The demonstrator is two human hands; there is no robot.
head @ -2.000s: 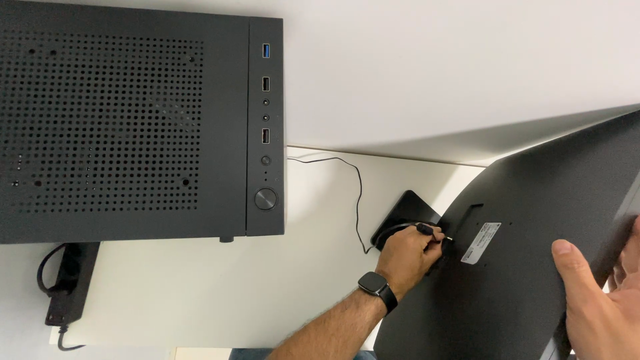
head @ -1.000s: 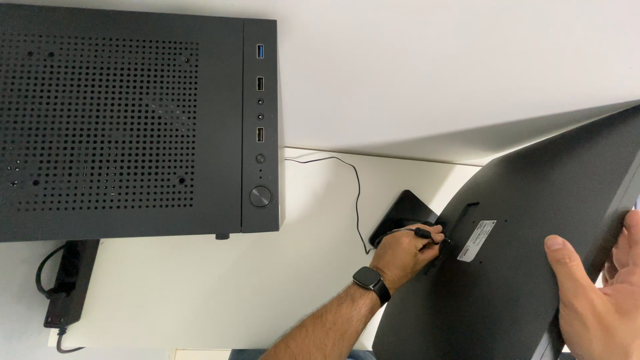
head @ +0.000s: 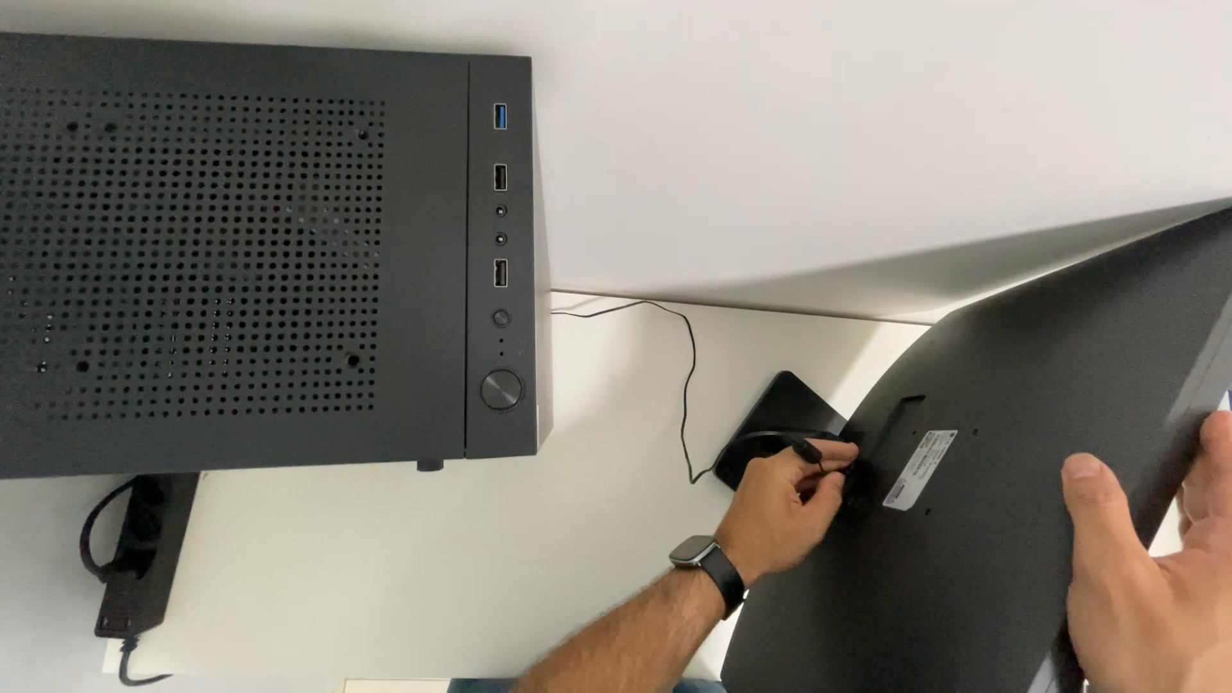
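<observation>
A black monitor (head: 1020, 404) leans at the right with its back towards me, a white label (head: 921, 470) on it. My right hand (head: 1136, 568) grips its far right edge, thumb on the back and fingers round the other side. At the near part of the back, my left hand (head: 789, 500), with a smartwatch (head: 710, 568) on the wrist, pinches a black cable plug (head: 807, 450) close to the monitor's ports. The fingertips hide the plug's tip, so whether it is inserted cannot be told. Behind this hand is the black monitor stand base (head: 784, 404).
A black computer case (head: 423, 260) with a perforated panel and USB ports occupies the left. Below it, a black power strip (head: 144, 549) lies at the edge of the white desk (head: 385, 577). A thin black cable (head: 689, 385) runs from behind the case towards the stand base.
The fingers of my left hand have shifted around the plug, and the thumb now sits lower, by the monitor's back. My right hand still holds the monitor's edge.
</observation>
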